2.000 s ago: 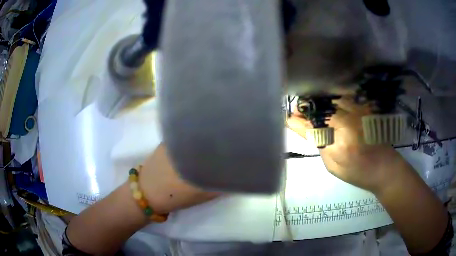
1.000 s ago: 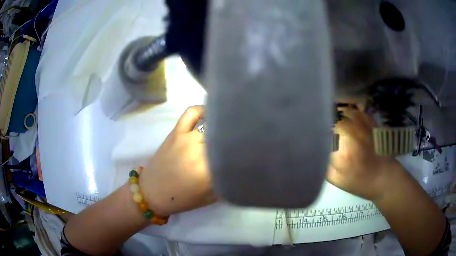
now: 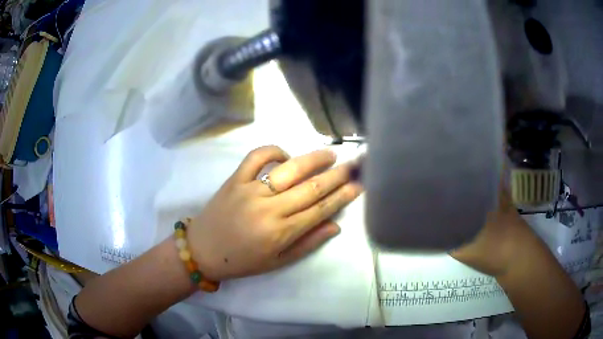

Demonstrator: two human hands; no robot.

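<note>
The white fabric piece (image 3: pixel 307 285) lies on the white machine table, with its right edge running down to the table's front edge. My left hand (image 3: pixel 264 215), with a ring and a bead bracelet, lies palm down on it, fingers stretched right towards the brightly lit needle area. A small dark metal part (image 3: pixel 347 140) shows just beyond the fingertips. The blurred grey sewing machine head (image 3: pixel 433 132) hides most of my right hand (image 3: pixel 486 251); only its wrist side shows, and its fingers are hidden.
The machine lamp (image 3: pixel 205 106) on its coiled neck stands left of the head. A ribbed cream knob (image 3: pixel 534 187) is at the right. The printed ruler scale (image 3: pixel 436 291) runs along the front edge. A blue and cream object (image 3: pixel 30 109) lies beyond the table's left edge.
The machine head and lamp have shifted right in the picture, uncovering my left hand's fingers and covering more of my right hand. My left hand stays on the fabric.
</note>
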